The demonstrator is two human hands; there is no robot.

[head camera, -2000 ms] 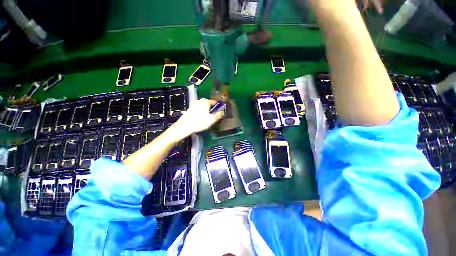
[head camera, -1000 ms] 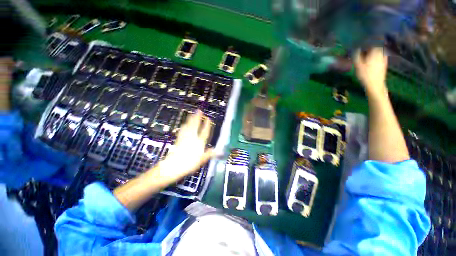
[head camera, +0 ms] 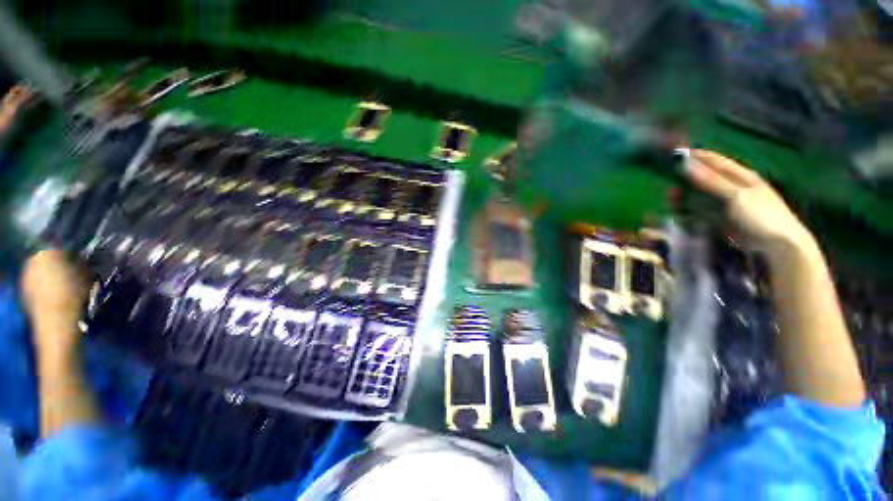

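The brown-tan press fixture (head camera: 505, 256) stands right of the left blister tray, with a dark rectangle on it. The green hand press (head camera: 578, 147) is behind it, blurred. My right hand (head camera: 749, 196) is at the upper right, its fingers closed at the end of the press lever (head camera: 678, 153). My left hand (head camera: 51, 289) is blurred at the far left, beyond the tray's left end; whether it holds anything cannot be told. Striped-ended display modules (head camera: 469, 384) lie in front of the fixture, and more modules (head camera: 599, 276) lie to its right.
The black left blister tray (head camera: 436, 284) has rows of filled pockets and a whitish edge. Single modules (head camera: 368, 120) lie along the green strip behind. Another dark tray (head camera: 783, 338) is at the right beside whitish film (head camera: 688, 342). Another person's hand (head camera: 12, 106) shows at the left edge.
My left hand has moved from over the left tray to the far left. My right hand has lowered a little. The view has shifted slightly and is more blurred.
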